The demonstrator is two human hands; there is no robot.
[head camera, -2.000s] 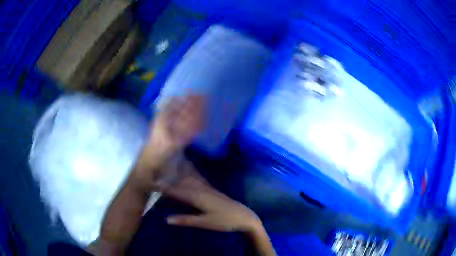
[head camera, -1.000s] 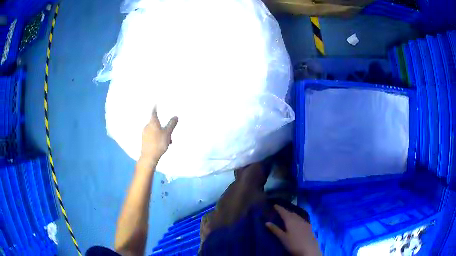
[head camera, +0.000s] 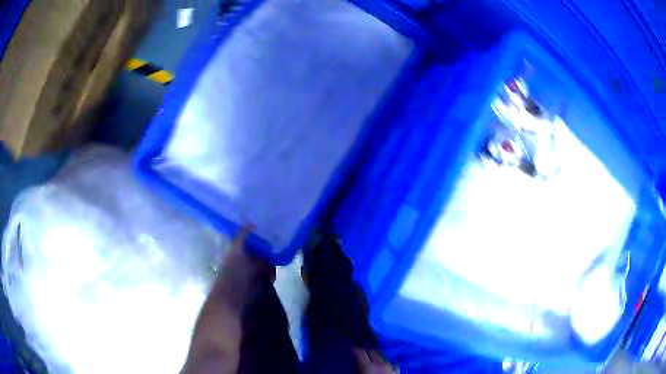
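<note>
The smaller blue crate (head camera: 162, 186) lies in front of me, with a flat white liner sheet (head camera: 285, 109) covering its bottom. My left hand (head camera: 248, 256) is at the crate's near corner, with a finger at the rim; blur hides whether it grips. My right hand (head camera: 372, 361) is blurred and cut off by the bottom edge, and its fingers cannot be made out. A big translucent white bag heap (head camera: 109, 285) stands on the left.
A large blue work crate (head camera: 409, 256) on the right has a white lining, a few black-and-white assemblies (head camera: 522, 135) with red spots, and a white bundle (head camera: 599, 303). A brown carton (head camera: 62, 73) and yellow-and-black tape (head camera: 150, 71) are at upper left.
The view has swung right, back to the crates. My left hand has left the white bag heap and is at the smaller crate's corner. My right hand is now mostly out of the picture.
</note>
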